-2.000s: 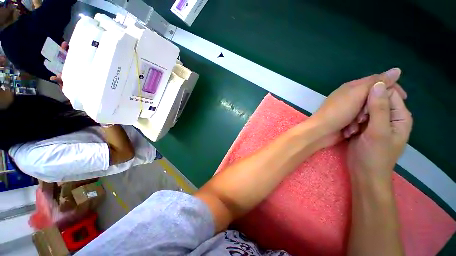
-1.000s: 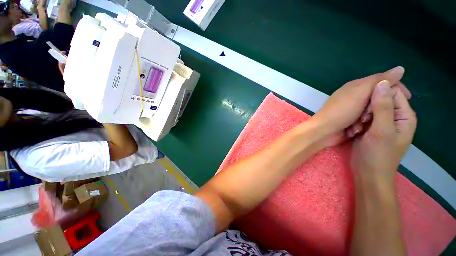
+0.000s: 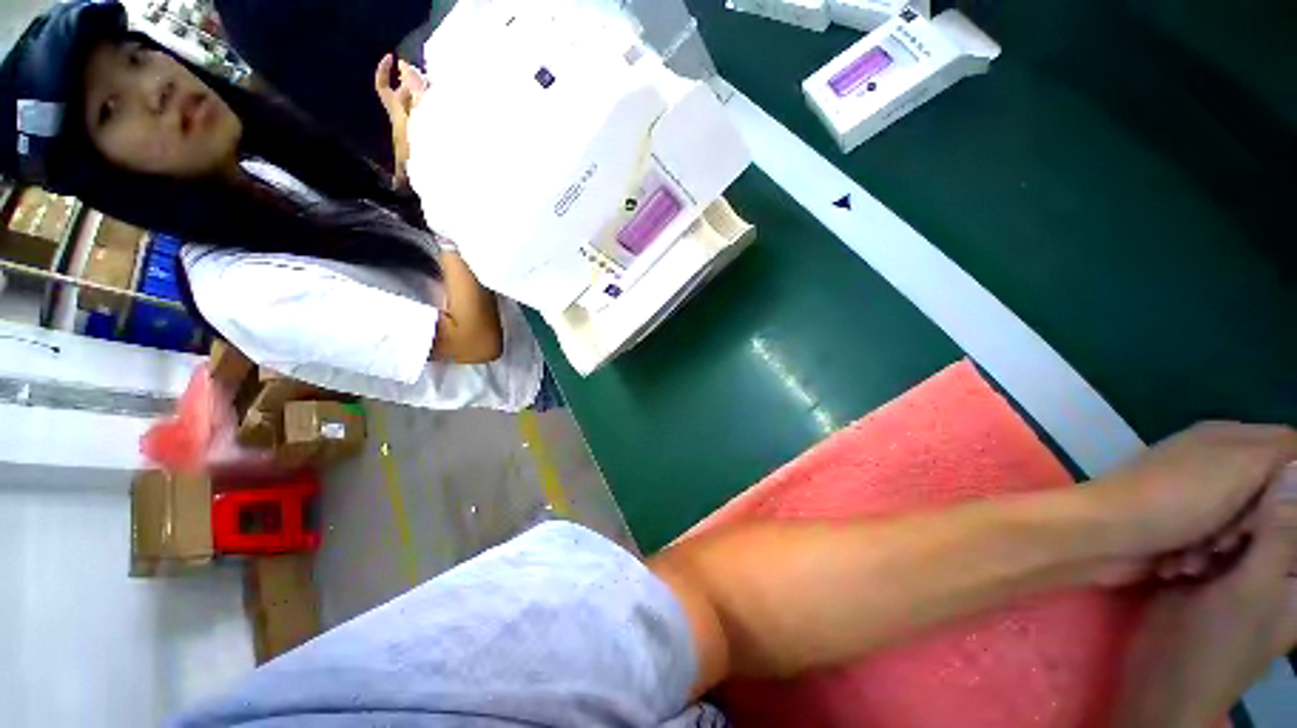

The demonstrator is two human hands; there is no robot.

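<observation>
My left hand (image 3: pixel 1216 491) and my right hand (image 3: pixel 1245 597) are together at the right edge of the picture, over the far side of the pink-red foam mat (image 3: pixel 910 469). Their fingers are curled against each other, with nothing visible in them. My right hand is blurred and partly cut off by the edge. A white retail box (image 3: pixel 889 78) with a purple rectangle lies on the dark green belt (image 3: pixel 1081 213), away from my hands.
A large stack of flat white carton blanks (image 3: pixel 583 157) stands left of the mat. A coworker (image 3: pixel 313 299) sits behind it. A pale strip (image 3: pixel 910 270) with a black arrow runs along the belt. Brown cartons (image 3: pixel 171 519) and a red stool (image 3: pixel 268 512) are on the floor.
The view has turned left, so my joined hands, the mat and the stack appear further right. More of the coworker and of the boxes on the belt shows. My hands remain together.
</observation>
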